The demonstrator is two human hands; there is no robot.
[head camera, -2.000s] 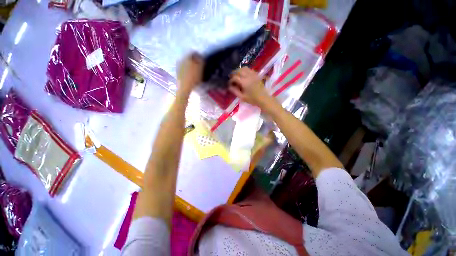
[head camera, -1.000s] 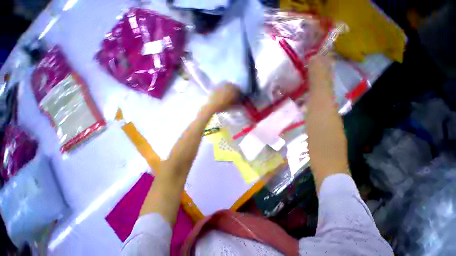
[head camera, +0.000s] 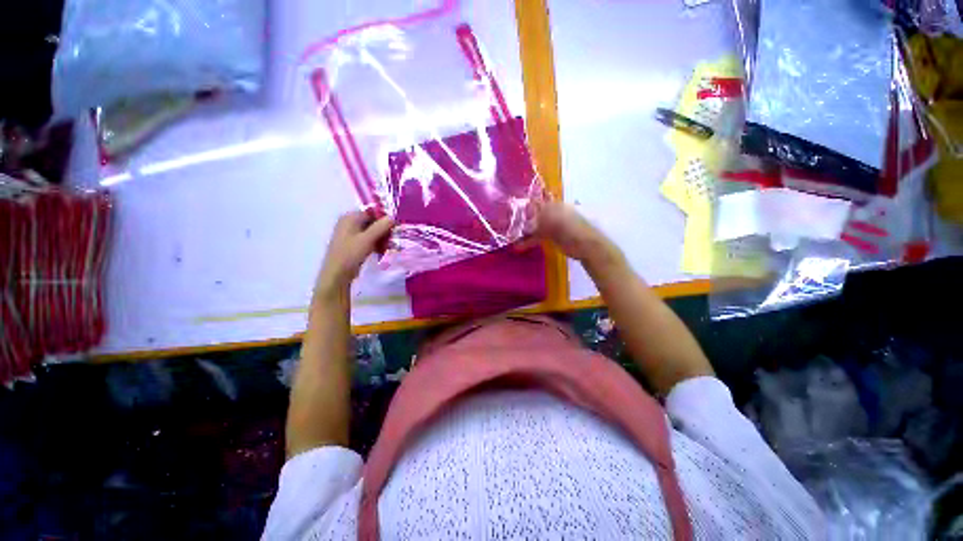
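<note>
A clear garment bag (head camera: 364,74) with red strips lies over a folded magenta garment (head camera: 480,283) at the table's front edge. The garment's upper part shows through the plastic, and its lower part sticks out of the bag toward me. My left hand (head camera: 357,245) grips the bag's near left corner. My right hand (head camera: 556,227) grips the near right corner, beside the orange tape. Whether the right fingers also hold the cloth cannot be told.
A bundle of red-edged bags (head camera: 53,280) lies at the left edge. A pale blue mailer (head camera: 158,53) is at the upper left. Blue-white mailers (head camera: 818,74), a yellow sheet (head camera: 697,180), a pen-like item (head camera: 683,123) and white slips (head camera: 781,216) lie at the right.
The view has swung left along the table. Both hands have left the mailers and red-edged bags at the right and now hold a clear bag over the magenta garment.
</note>
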